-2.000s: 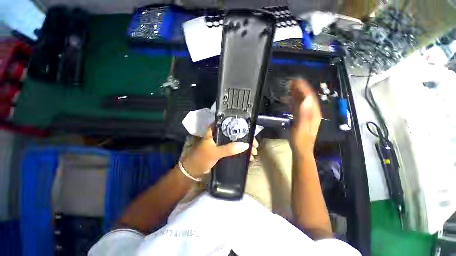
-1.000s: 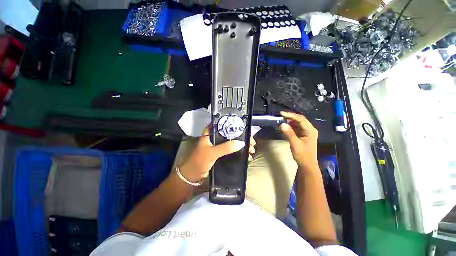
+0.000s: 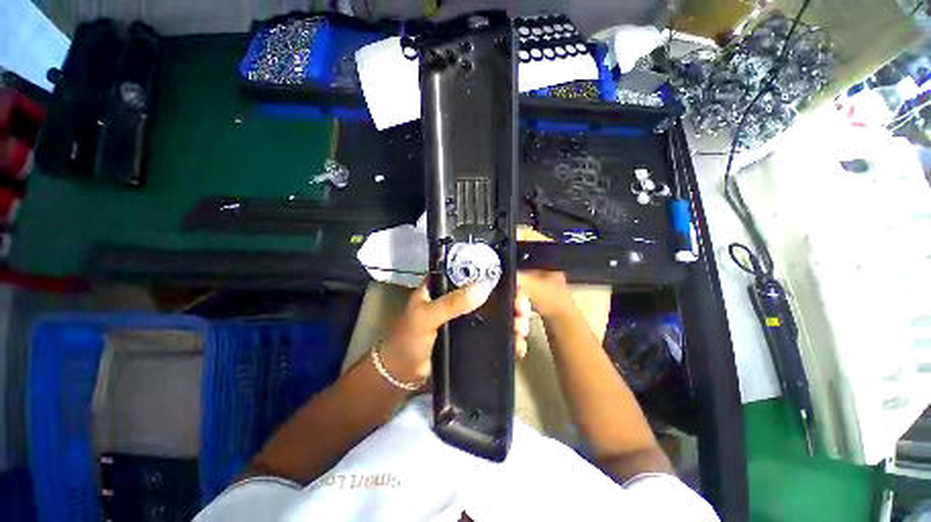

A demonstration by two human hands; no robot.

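Observation:
A long black lock panel (image 3: 472,122) stands lengthwise in front of me, its ribbed inside facing up and tilted a little. A round silver hub (image 3: 471,263) sits in its lower middle. My left hand (image 3: 420,331) grips the panel beside the hub, thumb on the inside face near the hub, fingers around the far edge. My right hand (image 3: 539,288) is at the panel's right edge, mostly hidden behind it; I cannot tell what its fingers hold. The lever handle is hidden. A thin dark wire runs left from the hub.
A black mat holds loose rings (image 3: 590,186), slim dark pliers (image 3: 565,212), white caps (image 3: 647,186) and a blue tube (image 3: 682,228). An electric screwdriver (image 3: 778,331) lies right. A blue bin (image 3: 290,51) and a silver heap (image 3: 755,76) are behind. Blue crates (image 3: 133,324) stand left.
My right hand has moved left from the lever handle's end to behind the panel. The handle no longer shows. The panel has turned slightly, showing more of its right side wall.

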